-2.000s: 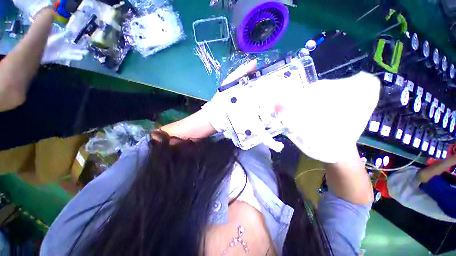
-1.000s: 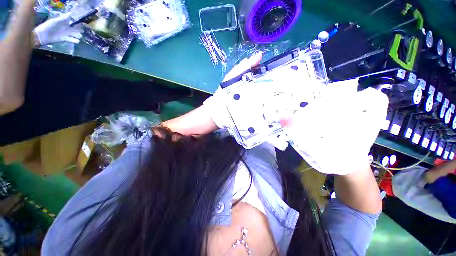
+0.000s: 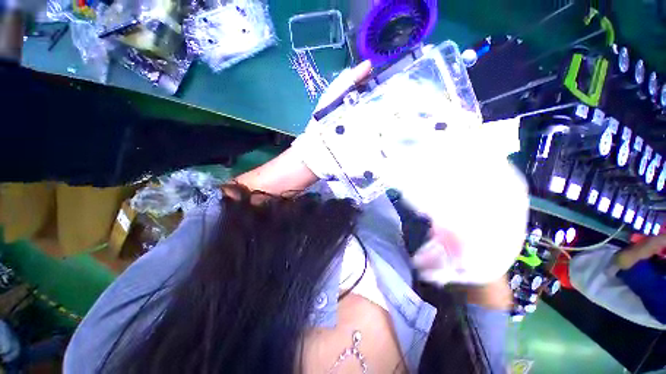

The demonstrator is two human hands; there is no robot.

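A clear plastic case [image 3: 347, 150] with small dark dots and a dark strip along its upper left edge is held in the air before my chest. My left hand [image 3: 321, 142], in a white glove with bare fingertips, grips its left end. My right hand [image 3: 464, 226], also in white, is at its lower right side with a flat white cloth [image 3: 504, 134] that sticks out with a square corner. Glare washes out the right hand, the cloth and the case's middle, so their borders are hard to see.
The green bench [image 3: 226, 91] beyond holds bagged white parts [image 3: 230, 31], a thin rectangular frame [image 3: 315, 31], wire leads [image 3: 309, 73] and a purple-rimmed ring [image 3: 398, 29]. Rows of black units [image 3: 595, 197] and a green clamp [image 3: 586, 77] stand right. Another person's arm [image 3: 642, 252] shows far right.
My right hand has moved down and left, towards my body. The case's far right end has risen and shows more clear wall. Another person's gloved hand has left the upper left.
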